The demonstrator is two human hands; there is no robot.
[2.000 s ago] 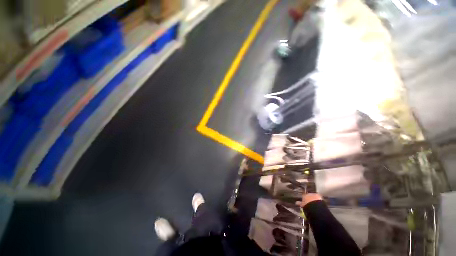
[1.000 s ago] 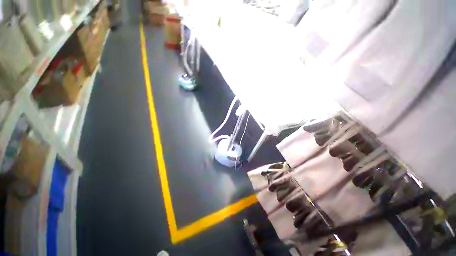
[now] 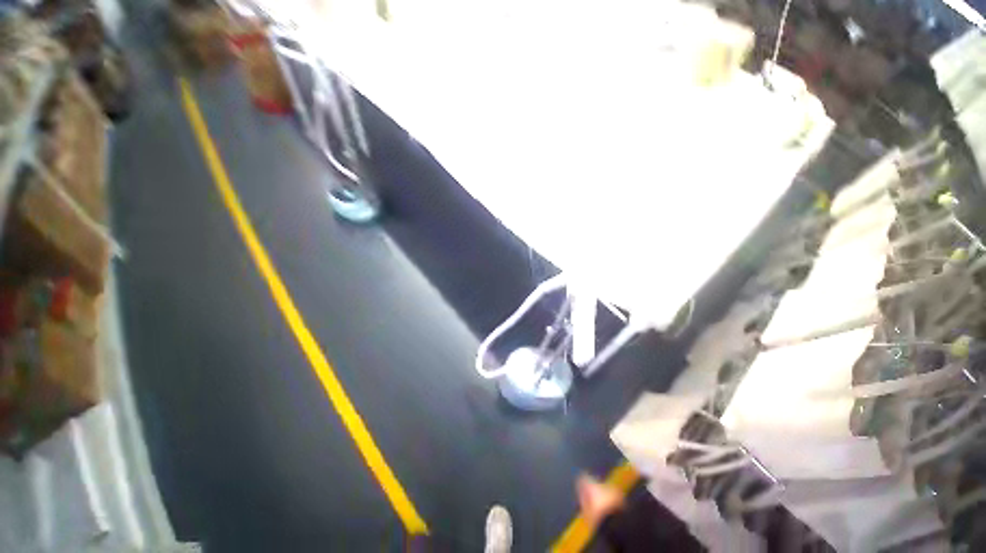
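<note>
Pale beige bags (image 3: pixel 808 416) hang in rows on a rack at the right, with thin strap loops between them. A small blurred hand, which looks like my right hand (image 3: pixel 598 497), is low in the frame, left of the bags and above the yellow floor line. A gap of dark floor shows between it and the nearest bag. Its fingers are too blurred to read. My left hand is out of the picture.
A glaring white table (image 3: pixel 605 140) fills the upper middle. White stands with round pale bases (image 3: pixel 535 378) are at its near leg and farther back. Cartons (image 3: pixel 65 356) are on the left. A yellow line (image 3: pixel 292 313) runs along the grey floor. My shoe (image 3: pixel 497 530) shows.
The view has swung, and the table's near end and corner now show. The blurred hand has come into view; one second ago no hand showed. The bags now appear farther right.
</note>
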